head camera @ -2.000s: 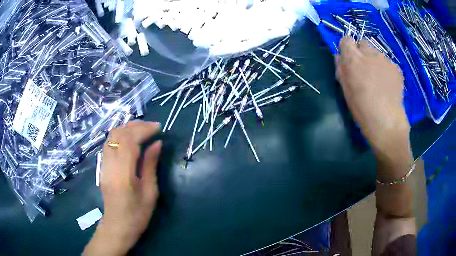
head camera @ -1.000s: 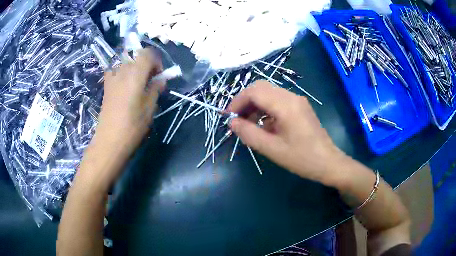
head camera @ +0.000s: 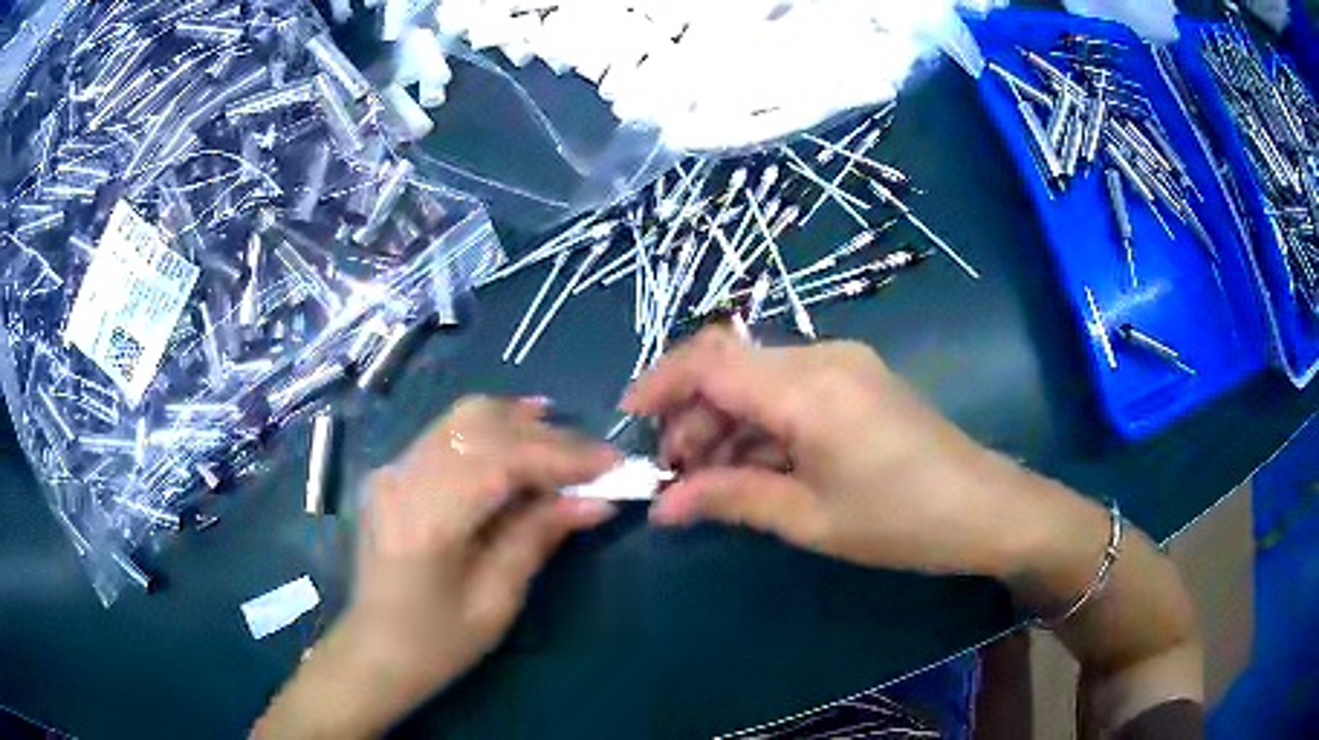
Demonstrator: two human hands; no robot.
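A white sleeve (head camera: 625, 480) lies level between my two hands, low at the centre. My left hand (head camera: 477, 506) pinches its left end between thumb and fingers. My right hand (head camera: 781, 434) is at its right end with thumb and forefinger closed on a small part there, likely the rod core, mostly hidden by the fingers and sleeve. A loose pile of thin rod cores (head camera: 731, 239) lies on the dark green table just beyond my right hand. More white sleeves (head camera: 723, 65) are heaped in an open clear bag at the top.
A large clear bag of metal tubes (head camera: 217, 275) with a white label (head camera: 133, 301) covers the left side. One metal tube (head camera: 318, 463) and a white slip (head camera: 279, 606) lie near my left hand. Two blue bins (head camera: 1157, 369) with metal units stand at the right.
My left hand has come down from the sleeve bag, carrying a white sleeve to the centre. My right hand has moved slightly nearer me, and the hands now meet at the sleeve.
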